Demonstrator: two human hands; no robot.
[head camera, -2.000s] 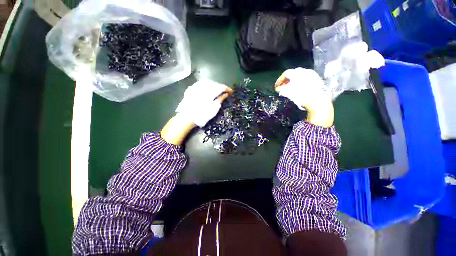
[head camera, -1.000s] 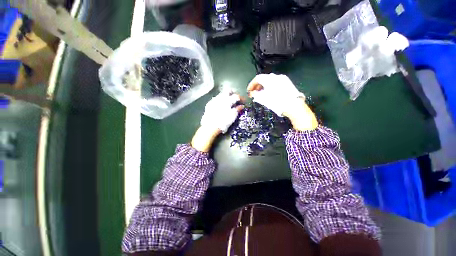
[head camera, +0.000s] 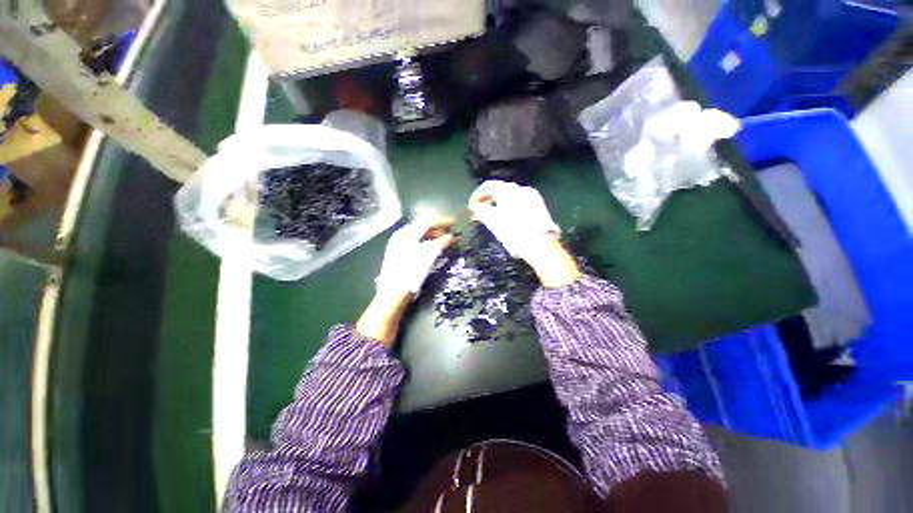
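Note:
A loose pile of small black parts (head camera: 486, 296) with shiny glints lies on the dark green bench top (head camera: 691, 276). My left hand (head camera: 408, 255), in a white glove with bare fingertips, is at the pile's upper left edge, fingers bent. My right hand (head camera: 516, 220), gloved the same way, is over the pile's upper edge with thumb and fingertips close together. The hands are a little apart. The fingertips are too small and blurred to show whether either holds a part. An open clear-white bag (head camera: 285, 263) with black parts (head camera: 315, 203) stands at the left.
A cardboard carton (head camera: 360, 35), a shiny-topped device (head camera: 409, 95) and black stacks (head camera: 513, 132) are at the back. A clear bag (head camera: 611, 125) with a white bundle (head camera: 673, 140) and a dark strip (head camera: 763, 210) lie right. Blue bins (head camera: 871, 250) stand beyond; a conveyor (head camera: 185, 331) runs left.
The camera view has shifted and tilted, bringing the carton into view at the back. Since two seconds ago my hands have come closer together at the pile's upper edge.

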